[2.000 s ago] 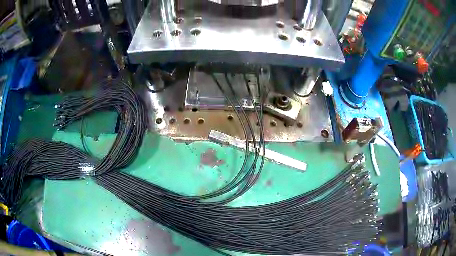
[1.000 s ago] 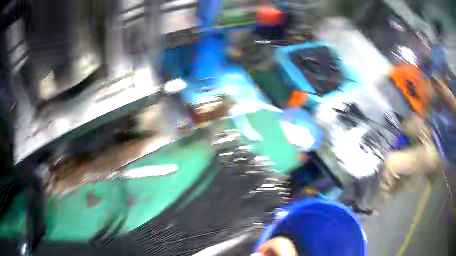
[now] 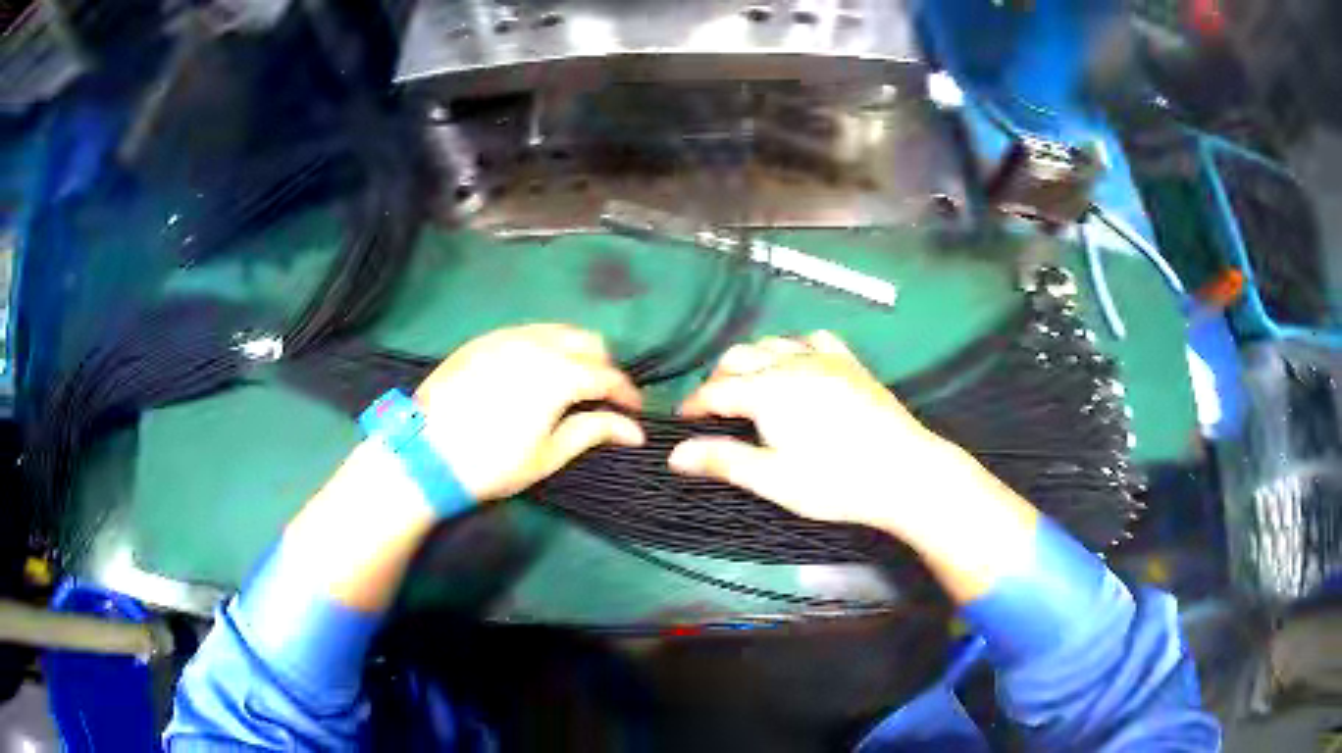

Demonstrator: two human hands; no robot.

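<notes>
A wide bundle of black cables (image 3: 633, 493) lies across the green mat, with silvery cable ends (image 3: 1096, 383) fanned at its right. My left hand (image 3: 515, 405), with a bright blue wristband, and my right hand (image 3: 810, 427) are bare and lie on the bundle's middle, close together. Their fingers curl over its upper side and their thumbs lie below, with cables between. How many cables they hold is hidden. A few blurred cables rise from between the hands towards the press. A narrow silver bar (image 3: 824, 275) lies on the mat beyond my right hand.
The steel press's upper plate (image 3: 662, 37) and lower mold (image 3: 677, 155) stand behind the mat. A whitish tie (image 3: 259, 347) gathers the cables at left. A metal block (image 3: 1042, 180) and a light-blue basket (image 3: 1229, 236) are at right. A blue drum (image 3: 111, 684) is at lower left.
The view swung right, with blur, and came back to the bench. Both hands are now on the cable bundle; neither was visible two seconds ago. One second ago, fingertips showed at a blue drum.
</notes>
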